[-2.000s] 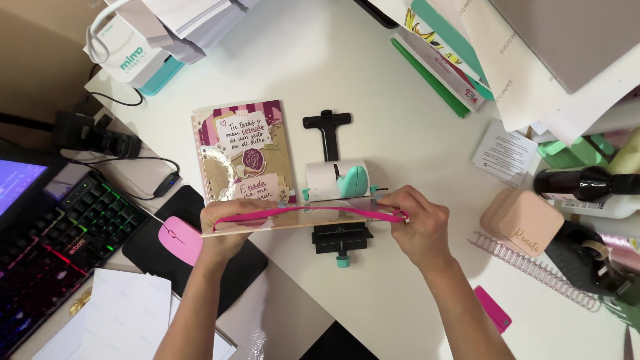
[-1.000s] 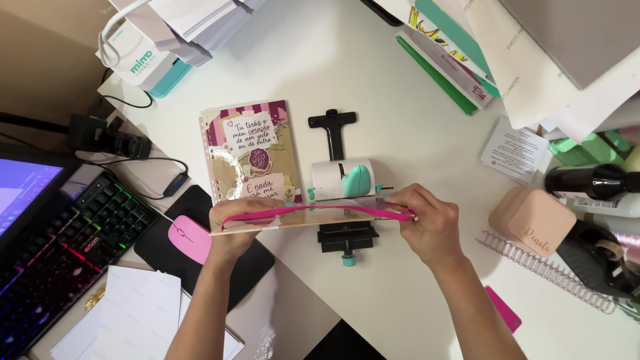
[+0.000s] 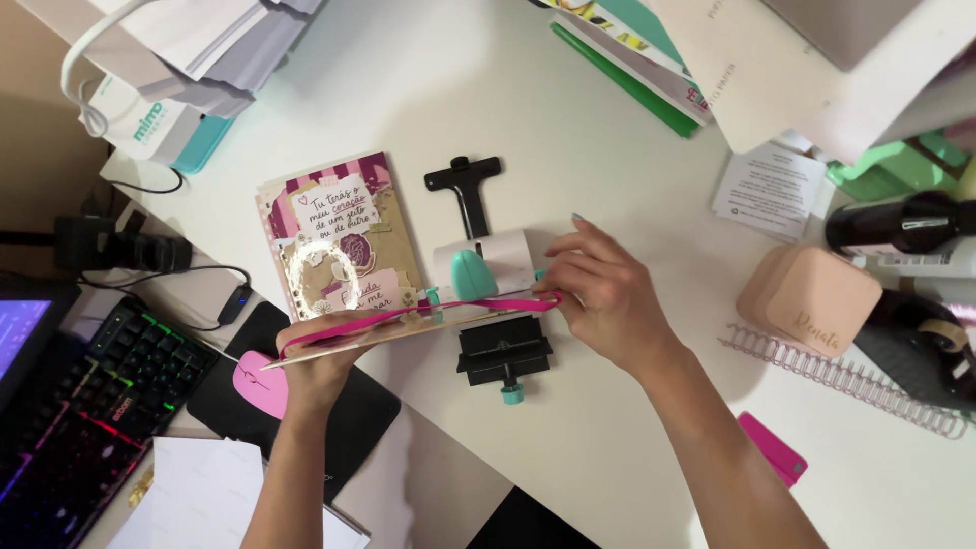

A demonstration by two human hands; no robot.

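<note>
A thin board or cover (image 3: 404,329), seen almost edge-on, is held up above the desk with a magenta elastic band (image 3: 358,324) along it. My left hand (image 3: 324,358) grips its left end. My right hand (image 3: 602,286) pinches the right end of the band between thumb and fingers, the other fingers raised. Just beyond the board stands a white and teal device (image 3: 488,267) with black T-shaped (image 3: 467,191) and clamp-like (image 3: 505,351) parts. A decorated notebook cover (image 3: 343,236) with punched holes lies flat at the left of the device.
At the left are a lit keyboard (image 3: 84,412), a pink mouse (image 3: 261,381) and a black mouse pad (image 3: 366,427). Wire binding coils (image 3: 846,381), pinkish square pieces (image 3: 812,301) and a dark bottle (image 3: 900,221) lie at the right. A magenta object (image 3: 772,450) rests near the right forearm.
My right hand's fingers have lifted and spread from their earlier closed grip at the right end. The board now slants more, its left end nearer to me. The view has shifted slightly.
</note>
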